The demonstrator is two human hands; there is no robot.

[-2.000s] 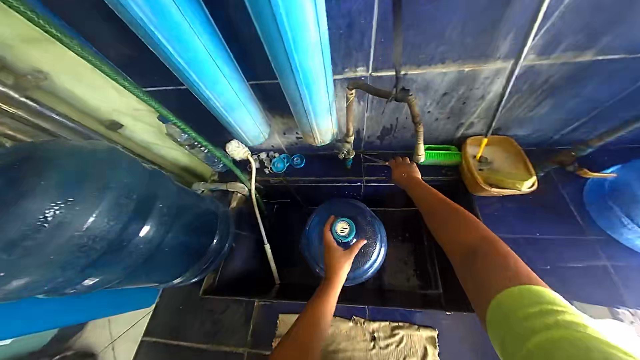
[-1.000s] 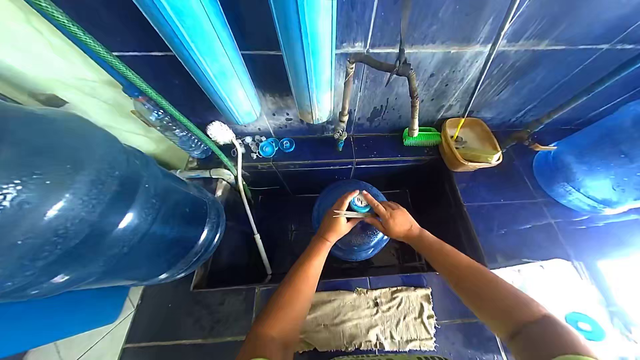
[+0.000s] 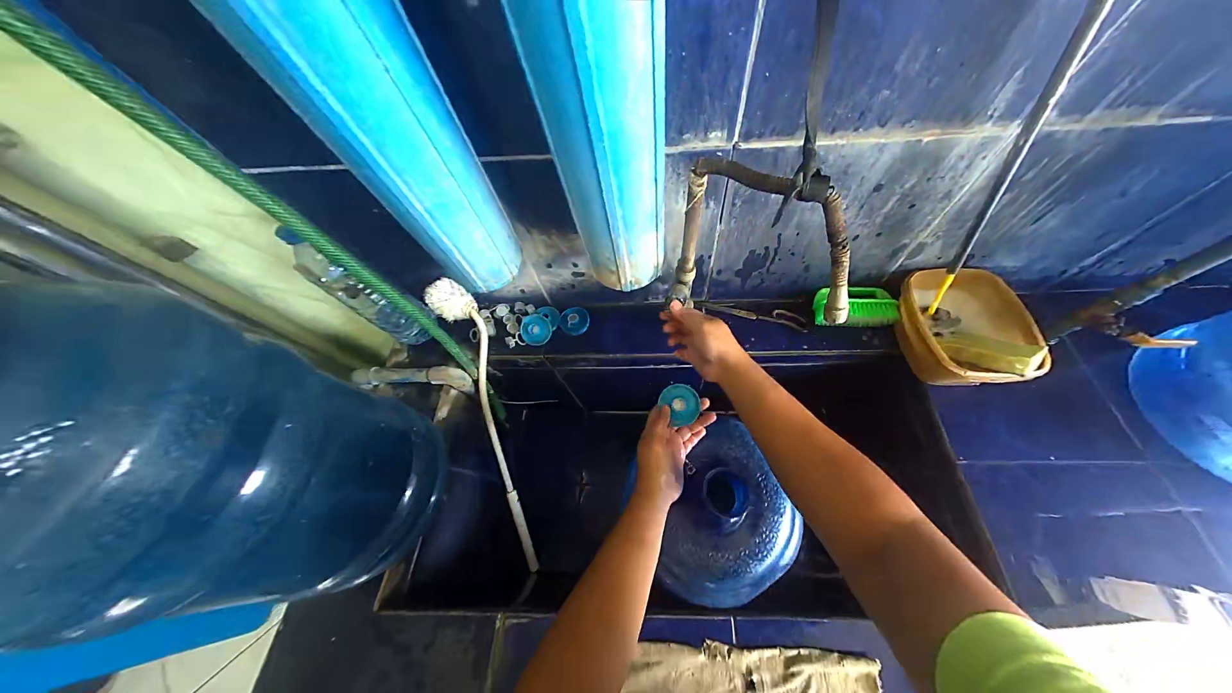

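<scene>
My left hand (image 3: 668, 445) holds a round blue plastic cap (image 3: 680, 405) between thumb and fingers, its inner side up. Below and to the right of that hand, a large blue water jug (image 3: 727, 553) stands upright in the dark tiled basin, its mouth uncovered. My right hand (image 3: 701, 342) is at the lower end of the left leg of a bent pipe (image 3: 691, 226), fingertips against the fitting there. Whether the fingers grip it is hard to see. Just right of this hand, a thin metal tool (image 3: 751, 314) lies on the ledge.
Several caps (image 3: 536, 329) lie on the ledge beside a white long-handled brush (image 3: 500, 433). Right of the pipe are a green brush (image 3: 859, 306) and a yellow-brown plastic basin (image 3: 919, 337). A big blue jug (image 3: 192, 462) fills the left side; a cloth (image 3: 751, 669) lies in front.
The cap has come off the jug and is in my left hand. My right hand has moved from the jug's neck up to the pipe end.
</scene>
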